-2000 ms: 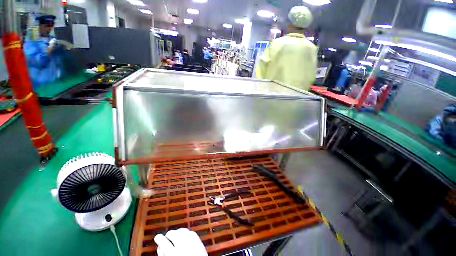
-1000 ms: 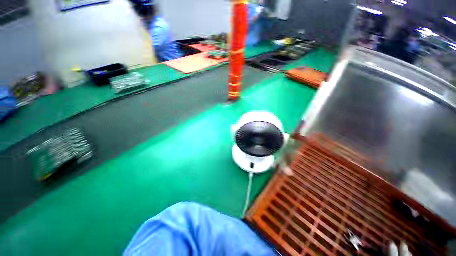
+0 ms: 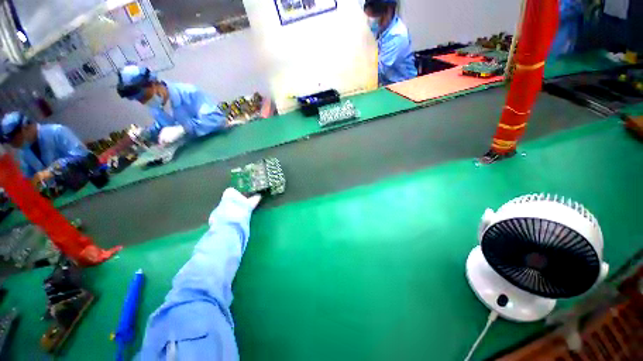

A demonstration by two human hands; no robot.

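A green circuit board (image 3: 261, 176) with rows of pale parts is over the dark belt, left of centre. My left hand (image 3: 241, 199), in a white glove and blue sleeve, reaches up from the bottom and holds the board's near edge. The fingertips are partly hidden by the board. My right hand is out of the picture.
A white fan (image 3: 539, 254) stands on the green mat (image 3: 338, 282), beside the orange-brown grate (image 3: 606, 331) at lower right. A blue pen-like tool (image 3: 130, 307) lies at lower left. Red-wrapped posts (image 3: 523, 77) flank the belt (image 3: 395, 148). Workers in blue sit across it.
The view has swung left, leaving the hood and most of the grate. My left arm has extended to the board on the belt, and the glove now meets its near edge.
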